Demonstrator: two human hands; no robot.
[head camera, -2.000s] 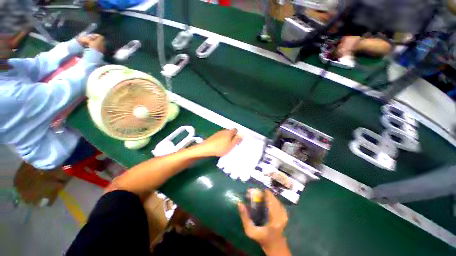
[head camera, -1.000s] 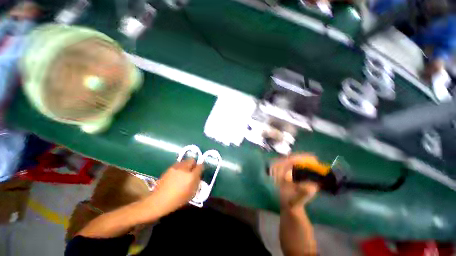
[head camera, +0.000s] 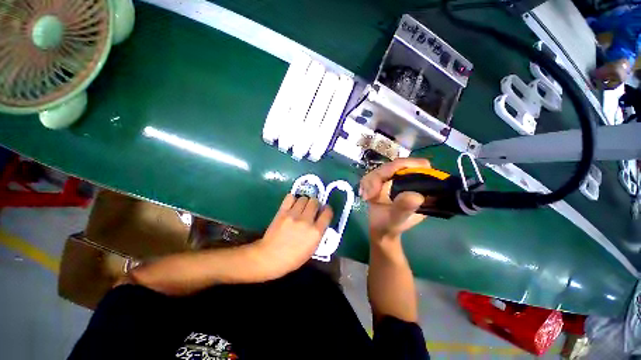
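Note:
My left hand (head camera: 299, 228) lies on a pair of white looped housings (head camera: 342, 211) at the bench's front edge, its fingers over the left one. The right one shows its open loop pointing away from me. My right hand (head camera: 395, 199) grips the black and yellow-orange electric screwdriver (head camera: 430, 191), held sideways with its tip end towards the screw feeder's front. The tip itself is hard to make out. The silver screw feeder (head camera: 424, 74) stands beyond it. Several white strips (head camera: 309, 109) lie side by side left of the feeder.
A green fan (head camera: 53, 53) stands at the upper left. A thick black cable (head camera: 587, 126) arches on the right, over a grey metal arm (head camera: 555, 145). White looped housings (head camera: 518, 105) lie on the conveyor. A cardboard box (head camera: 130, 235) and red stools (head camera: 509, 320) are below the bench.
The view has moved closer over the bench. My left hand first left the white strips for the housings and remains on them. The screwdriver went from upright to sideways and is now nearer the feeder.

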